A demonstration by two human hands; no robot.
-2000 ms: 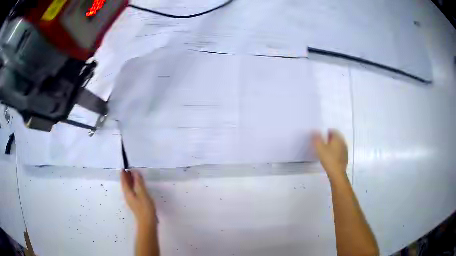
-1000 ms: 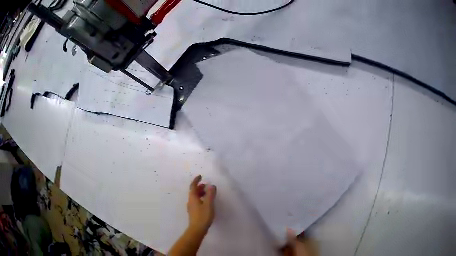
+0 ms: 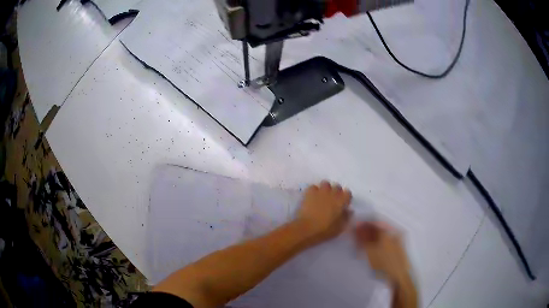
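Note:
A cut bundle with a white paper top (image 3: 198, 216) lies on the white table (image 3: 289, 156) at the lower middle, partly under my left forearm. My left hand (image 3: 326, 207) reaches across it and rests at its upper right edge, fingers bent; whether it grips the edge is hidden. My right hand (image 3: 378, 240) is blurred, just right of my left hand near the bundle's right side; its fingertips are unclear. The cutting machine (image 3: 271, 24) stands at the top middle, its thin foot rod and blade beside the fabric lay (image 3: 204, 66), its grey base plate (image 3: 310, 90) exposed on the right.
The main lay's dark edge (image 3: 400, 120) runs down the right, with a dark-edged piece (image 3: 499, 222) beyond it. A black cord (image 3: 421, 73) loops at the upper right. The table edge and a floor littered with scraps (image 3: 72, 222) are at the left.
The bundle has come away from the machine toward me and turned, now lying at the lower middle. My left hand has moved right across it. The machine appears farther right in view.

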